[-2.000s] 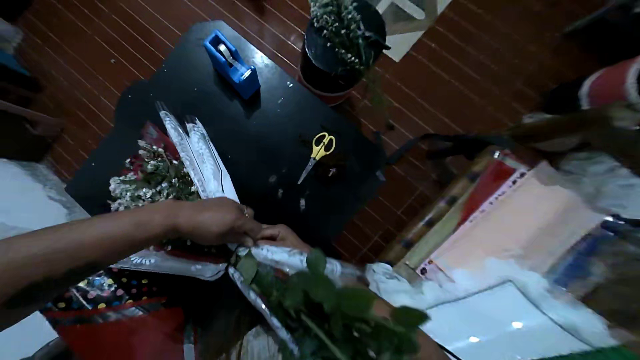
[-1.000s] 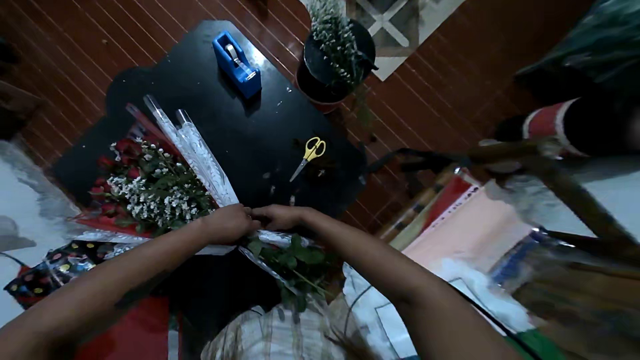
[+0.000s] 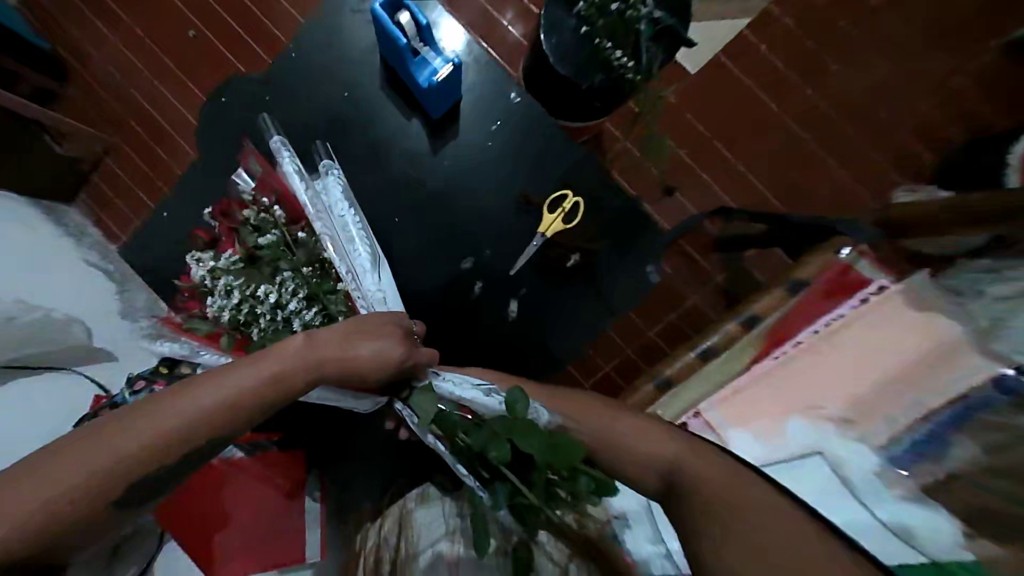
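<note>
A bouquet of red roses and small white filler flowers lies at the left, wrapped in red and clear patterned wrapping. My left hand is closed on the gathered neck of the wrapping. Behind and below it is my right hand, mostly hidden, with some fingertips showing under the neck. Leafy green stems stick out toward my body over my right forearm. Yellow-handled scissors lie on the black table, a little right of the wrapping, and a blue tape dispenser stands near the far edge.
Beyond the black table stands a black bucket with white-flowered stems. Red sheet material lies at the lower left. Sheets of pink and clear wrapping are at the right. White plastic lies at the far left.
Two seconds ago the bouquet was partly covered by my left forearm; more of its flowers show now. My right forearm, clearly seen one second ago, lies partly behind the leafy stems now.
</note>
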